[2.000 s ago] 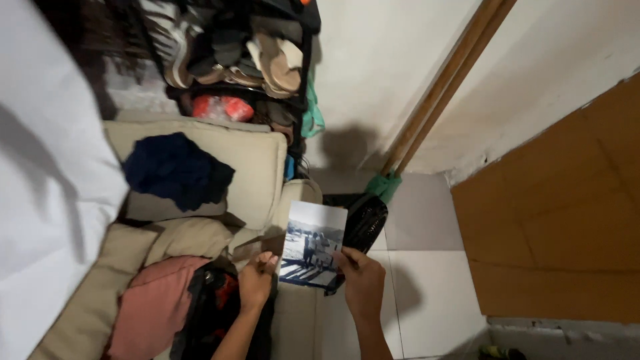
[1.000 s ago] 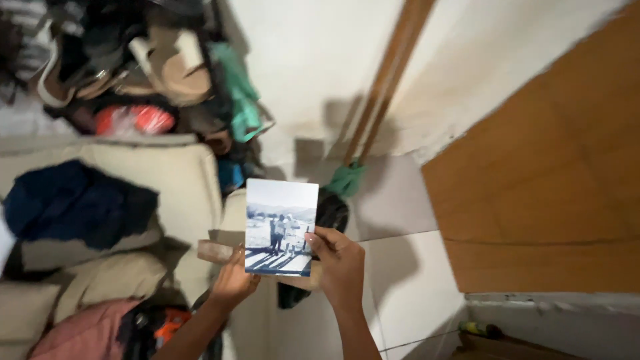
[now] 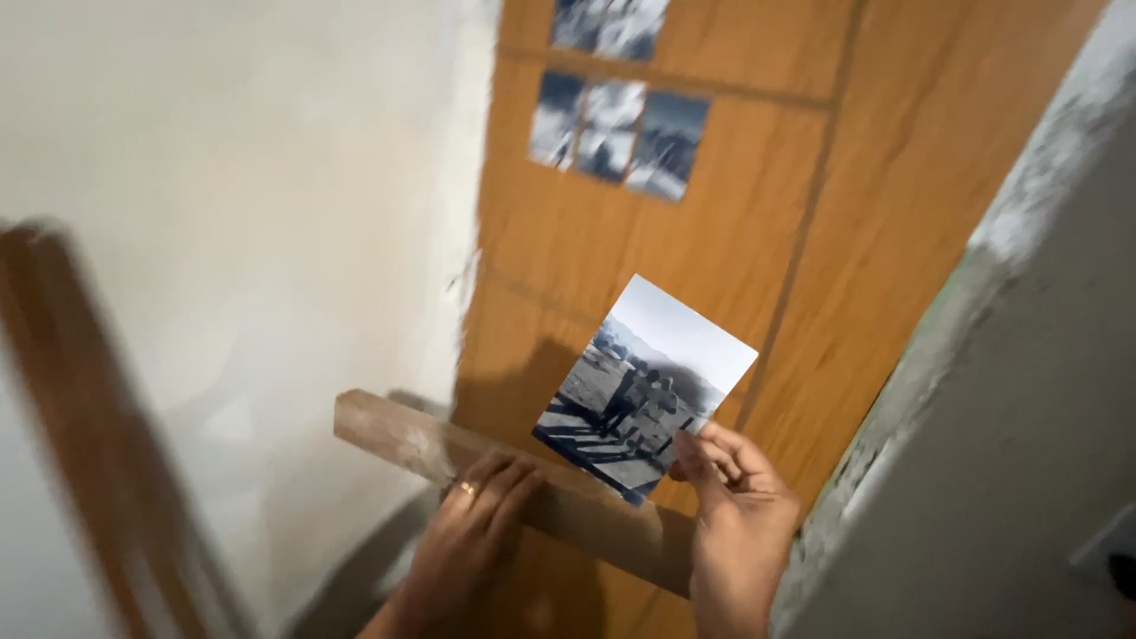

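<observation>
My right hand [image 3: 741,510] pinches a photo print [image 3: 643,382] by its lower right edge, thumb in front. The print is tilted and shows a few figures, long shadows and hills under a pale sky. My left hand [image 3: 470,524], with a ring on one finger, has its fingers curled over a long brown bar [image 3: 390,435], of wood or cardboard; I cannot tell which. The bar slants below the print and passes behind my right hand. Its underside and the left thumb are hidden.
Several small photo prints [image 3: 608,133] are on the orange-brown wooden panel [image 3: 550,240] above. A pale wall [image 3: 266,222] stands at the left, with a blurred brown wooden post [image 3: 67,382] before it. A rough plastered edge [image 3: 941,328] borders the panel at the right.
The view has swung right, from the cushions and shoes to the wooden panel. The print, upright a second ago, is now tilted. My left hand is lower and left of it, on the bar.
</observation>
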